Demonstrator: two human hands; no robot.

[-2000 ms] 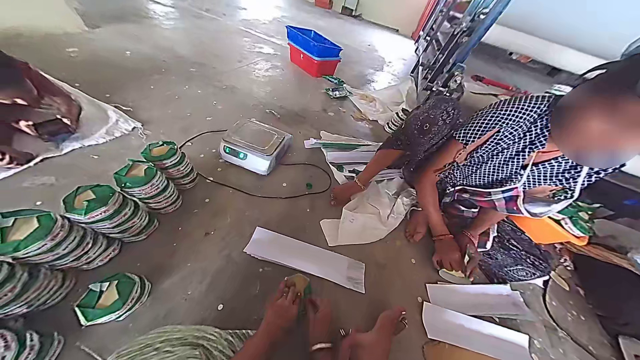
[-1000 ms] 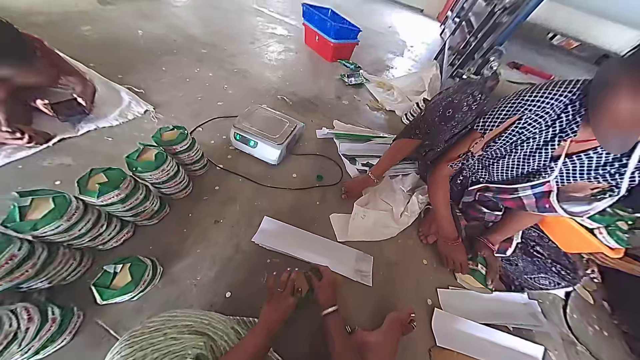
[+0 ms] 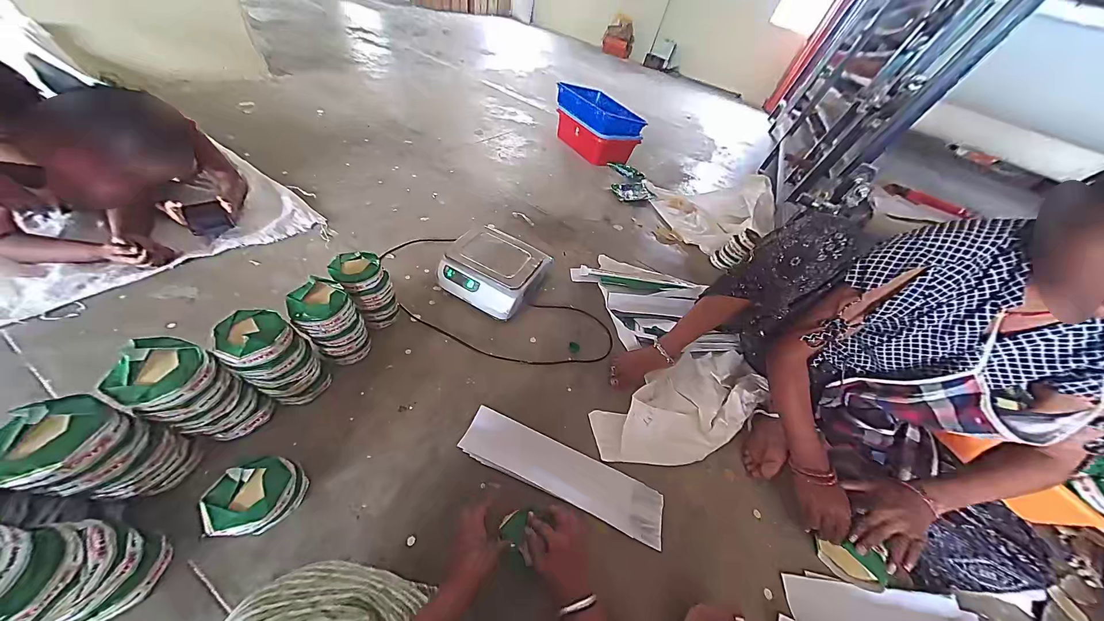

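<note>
At the bottom centre, my left hand [image 3: 476, 542] and my right hand [image 3: 559, 552] hold a small round green-wrapped packet [image 3: 515, 527] between them, low over the floor. The right wrist wears a pale bangle. Just beyond my hands lies a stack of long white paper strips [image 3: 569, 479]. To the left, several stacks of round green-and-white wrapped packets [image 3: 246, 332] stand in a slanting row, with a short stack [image 3: 250, 496] nearer to me. A coil of pale green-white strands [image 3: 332, 595] lies beside my left forearm.
A digital weighing scale [image 3: 493, 269] with a black cable sits ahead. A co-worker [image 3: 931, 345] at right folds a green packet [image 3: 849, 561] beside white sheets [image 3: 871, 599]. Another person [image 3: 112, 172] leans over a white sheet at left. Blue and red crates [image 3: 599, 125] stand farther back.
Two seconds ago the fingers of my hands were around a packet with a tan face showing; now mostly green shows. The view has shifted slightly.
</note>
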